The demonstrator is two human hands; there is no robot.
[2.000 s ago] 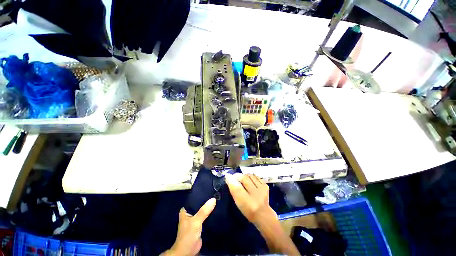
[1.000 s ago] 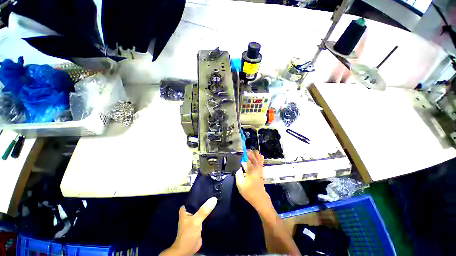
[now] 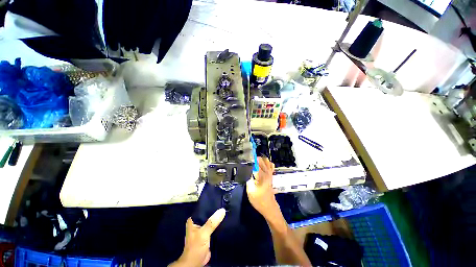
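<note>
A dark garment (image 3: 229, 229) lies under the near end of the button-sewing machine (image 3: 227, 120) and over the lap. Small dark buttons (image 3: 227, 198) show on the cloth just below the presser foot (image 3: 227, 185). My left hand (image 3: 201, 237) holds the garment, its thumb pressed on the cloth near the buttons. My right hand (image 3: 262, 187) is at the right side of the machine's near end, beside the blue strip (image 3: 254, 154); its fingertips are partly hidden, and I cannot tell if it grips anything.
The button tray (image 3: 282, 150) and dark tweezers or snips (image 3: 310, 143) lie right of the machine. An oil bottle (image 3: 262, 63) and calculator (image 3: 265, 112) stand behind. A white basket (image 3: 62, 134) is left. Blue crates (image 3: 373, 229) are low on both sides. A thread cone (image 3: 366, 39) is upper right.
Since the earliest frame, my right hand has moved from the cloth by the presser foot up and right to the machine's side. My left hand has stayed on the garment.
</note>
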